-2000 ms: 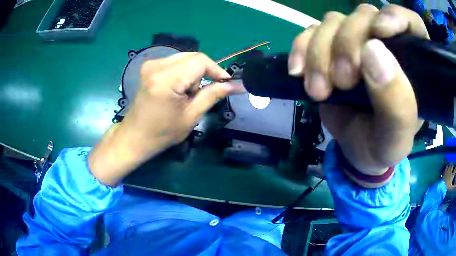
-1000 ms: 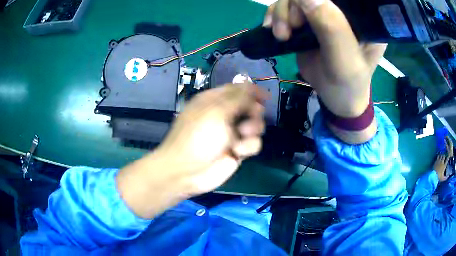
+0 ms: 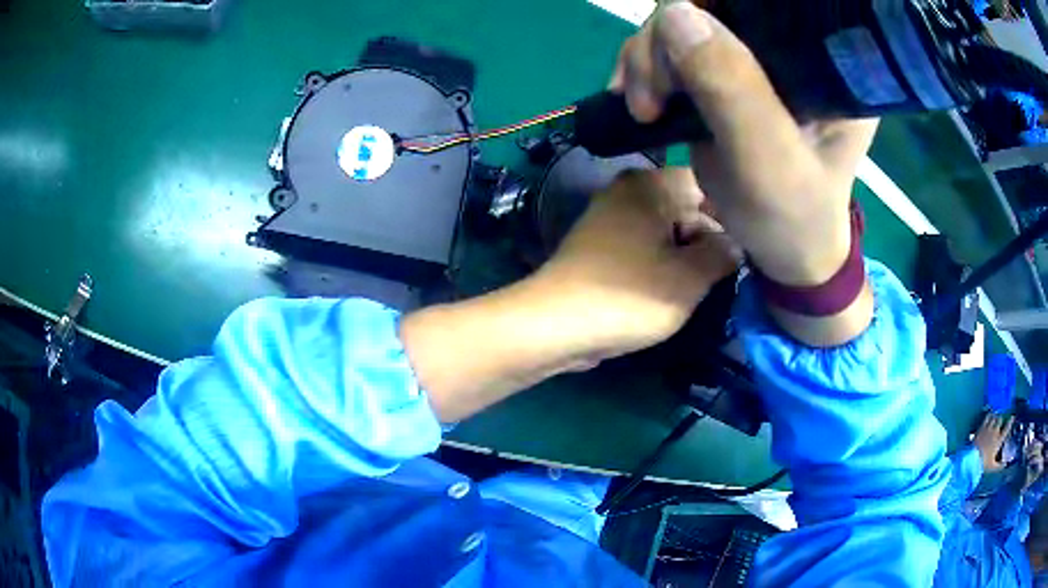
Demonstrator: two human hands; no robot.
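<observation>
A blower fan [image 3: 316, 190] with a round white-and-blue label lies flat on the green bench, left of centre. Its thin lead wires [image 3: 506, 130] run right toward the driver's dark tip. A second blower [image 3: 563, 190] lies to its right, mostly covered by my left hand. My left hand [image 3: 632, 258] reaches across it with fingers bent; its fingertips are hidden near my right wrist, so a held item cannot be told. My right hand [image 3: 747, 126] is closed around the black electric screwdriver [image 3: 804, 57], held raised above the bench and pointing left.
A grey parts tray [image 3: 161, 14] is cut off at the top left. A metal clamp [image 3: 69, 327] sits on the near left edge. A black cord [image 3: 655, 459] crosses the near edge. A dark crate [image 3: 701, 546] stands below. Another person's hands [image 3: 1002, 442] show at the far right.
My left hand has moved right, from over the first blower to the second and toward my right wrist. The first blower is uncovered. My right hand keeps the screwdriver, now further up the picture.
</observation>
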